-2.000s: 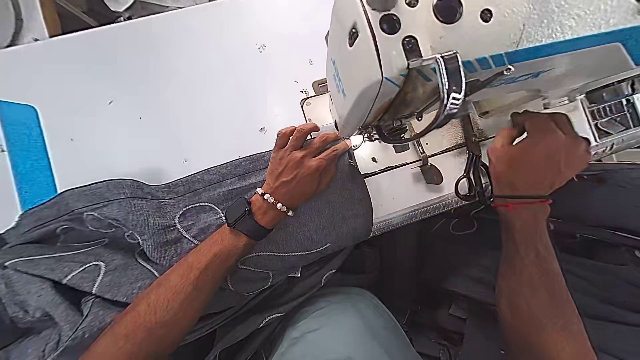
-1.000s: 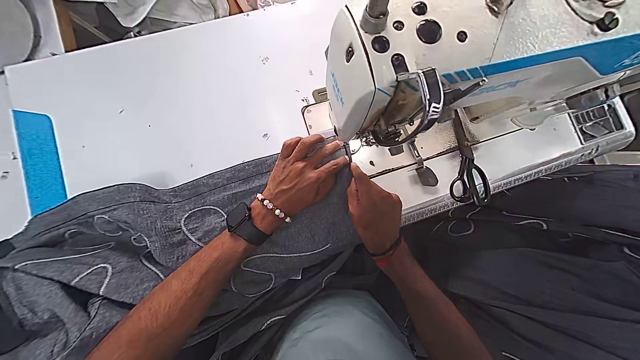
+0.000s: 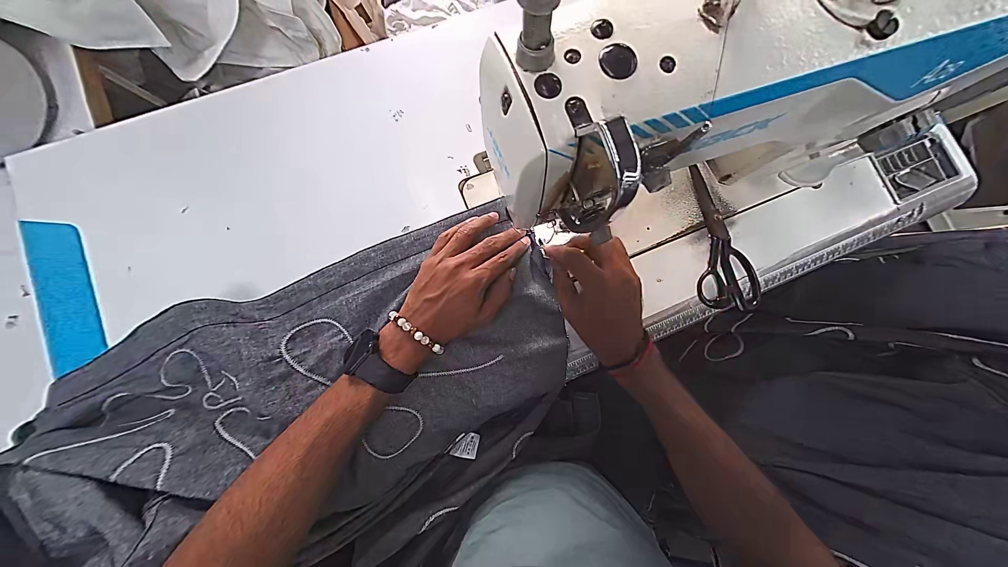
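Observation:
Dark grey fabric (image 3: 260, 339) with pale looping threads lies over the table and reaches the needle area of a white industrial sewing machine (image 3: 520, 134). My left hand (image 3: 461, 283) rests flat on the cloth, fingertips beside the presser foot (image 3: 543, 232); a watch and a beaded bracelet are on its wrist. On the foot's other side, my right hand (image 3: 602, 291) has thumb and forefinger pinched at the fabric's edge, just below the needle area. What lies between those fingertips is mostly hidden. Black-handled scissors (image 3: 728, 276) lie on the machine bed to the right.
The white tabletop (image 3: 315, 157) bears bits of lint and a blue strip at its left. A measuring scale (image 3: 787, 277) runs along the machine bed's front edge. More dark cloth (image 3: 850, 409) hangs at the right, and white cloth (image 3: 268, 31) lies behind the table.
My right hand was over the machine bed near the scissors two seconds ago, then moved left to the fabric edge by the needle area. My left hand has stayed on the cloth.

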